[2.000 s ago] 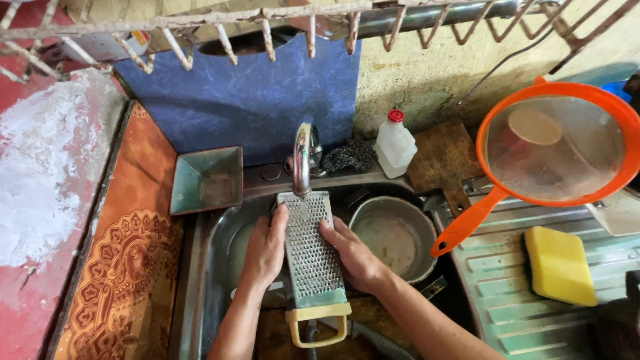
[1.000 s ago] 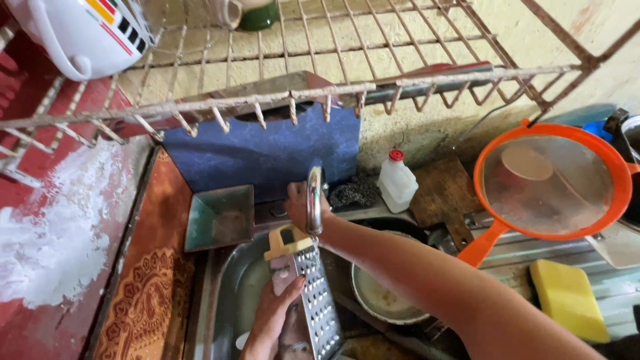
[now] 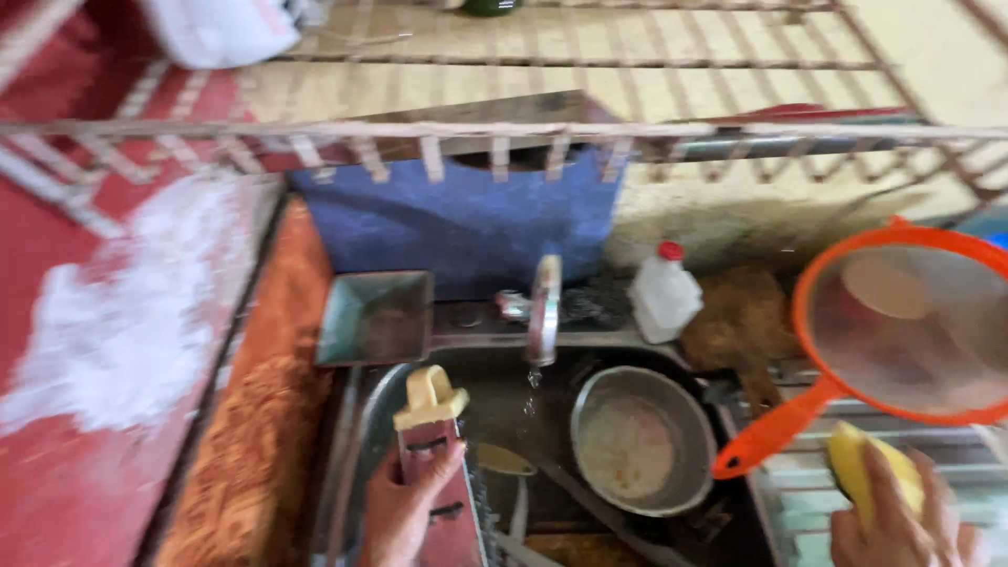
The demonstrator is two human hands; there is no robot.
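My left hand (image 3: 409, 500) holds a box grater (image 3: 445, 488) over the left part of the sink, its cream plastic handle pointing up and away from me. At the right, my right hand (image 3: 902, 516) has its fingers closed on a yellow sponge (image 3: 878, 472) above the ribbed drainboard. Drops of water fall from the faucet (image 3: 545, 311) at the back of the sink. A round metal pot (image 3: 642, 441) with cloudy liquid sits in the sink, right of the grater. Spoons or similar utensils (image 3: 504, 461) lie partly hidden beside the grater.
An orange-rimmed strainer (image 3: 906, 315) rests over the drainboard (image 3: 811, 488). Behind the sink (image 3: 488, 342) are a white bottle with a red cap (image 3: 665, 295), a wooden board (image 3: 740, 315) and a square greenish container (image 3: 376, 319). A rusty wire rack (image 3: 488, 130) hangs low above.
My right hand has moved from the faucet to the sponge at the right and taken hold of it. Water drops now show under the spout. The grater stays in my left hand.
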